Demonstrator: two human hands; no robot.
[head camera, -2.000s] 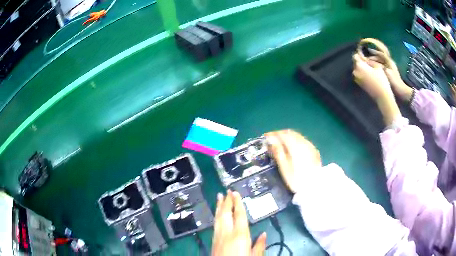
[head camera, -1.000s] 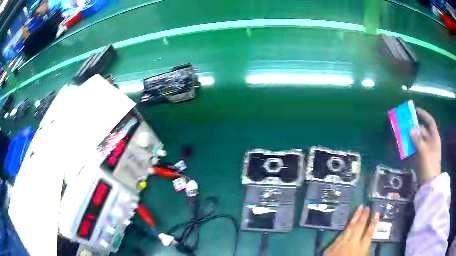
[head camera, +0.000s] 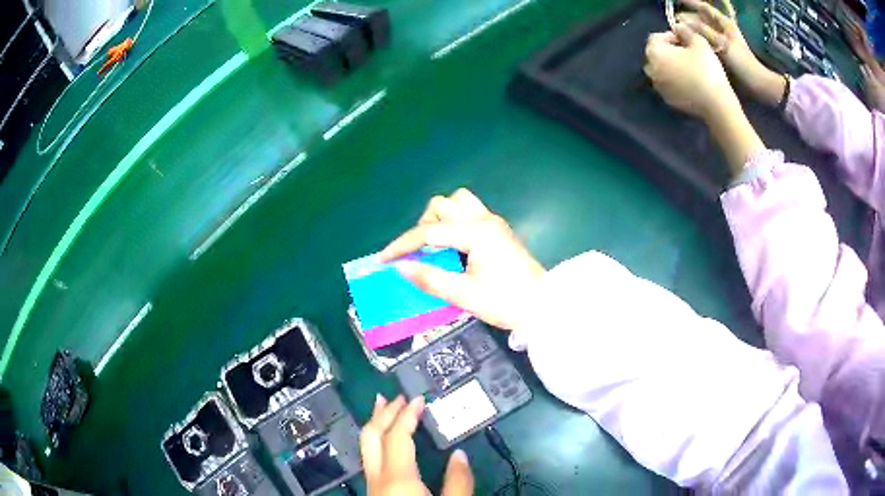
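My right hand holds the colour card, banded white, blue and magenta, over the front window of the rightmost camera unit. The card hides most of that window. The unit's small screen is lit white, and a black power lead enters its lower edge. My left hand is at the unit's lower left with its fingers apart; whether it touches the unit I cannot tell. Two more camera units, a middle one and a left one, lie to the left with hexagonal lens rings and dark screens.
Black foam blocks stand at the back. A large black foam tray is at the upper right, where a neighbour's hands hold a ring-like thing above it. An open housing with circuit board lies far left. An orange air gun is beyond.
The view has swung right since one second ago. The card has moved from beyond the rightmost unit to over its window. Two seconds ago it lay on the mat. My left hand stays beside the unit.
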